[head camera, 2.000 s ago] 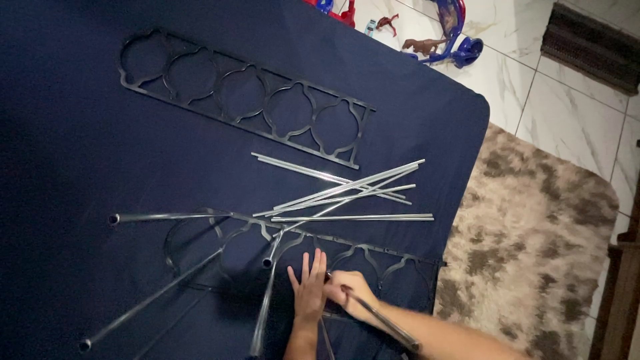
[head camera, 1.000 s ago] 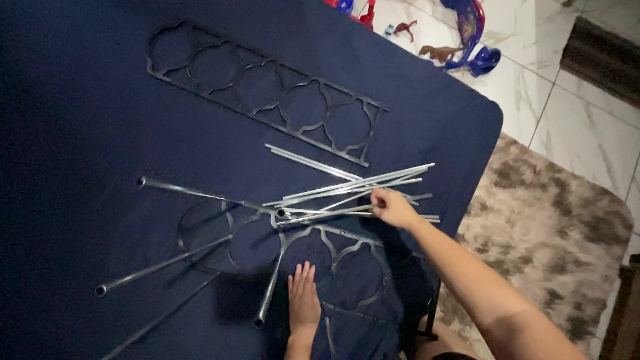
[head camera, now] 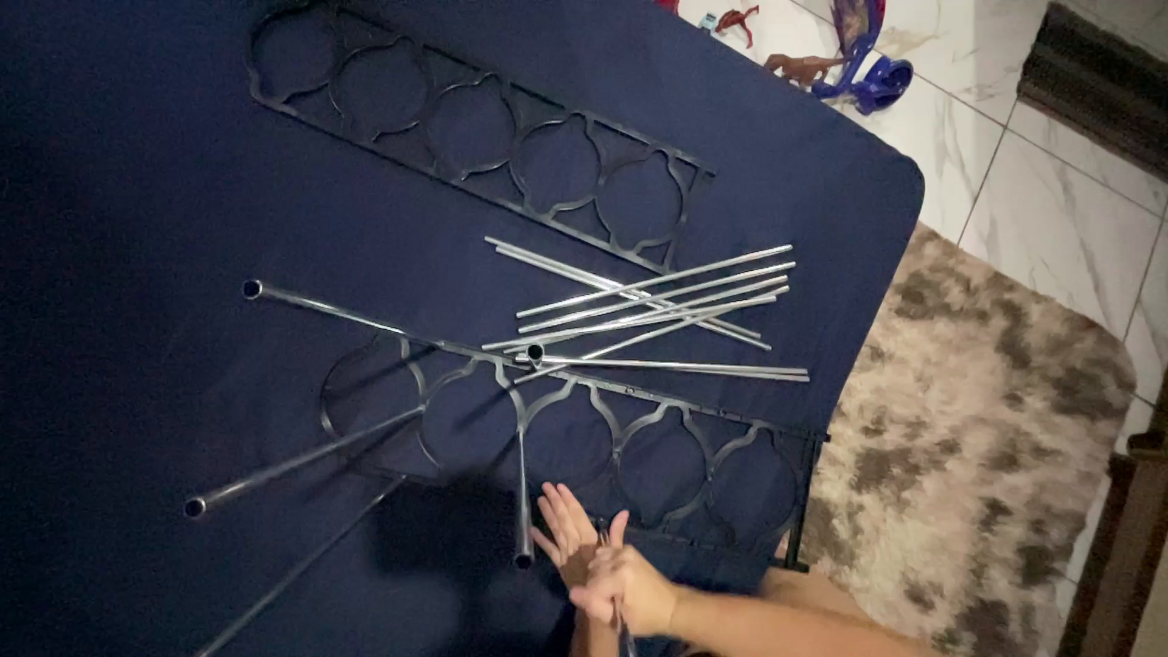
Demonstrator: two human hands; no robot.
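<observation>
My right hand [head camera: 630, 589] is closed around a metal tube [head camera: 624, 630] near the bottom edge, by the near rail of a black openwork frame [head camera: 616, 447]. Right beside it, my left hand [head camera: 568, 534] is spread, palm partly showing; the right hand hides some of it, and whether it touches the tube cannot be told. Several metal tubes [head camera: 310, 461] stand up from the frame toward the camera. Beyond it lies a loose, crossed heap of thin silvery rods [head camera: 652, 306]. A second black frame with a row of rings [head camera: 470, 128] lies flat farther off.
Dark blue cloth [head camera: 137, 182] covers the surface under everything. Past its right edge are a mottled shaggy rug [head camera: 967, 401] and marbled floor tiles [head camera: 1068, 210]. A blue plastic toy [head camera: 881, 84] and a brown toy animal [head camera: 803, 68] lie on the tiles. A dark mat is at upper right.
My right hand was at the rods one second ago and is now down beside my left hand, around a tube. The left hand has turned from lying flat on the frame.
</observation>
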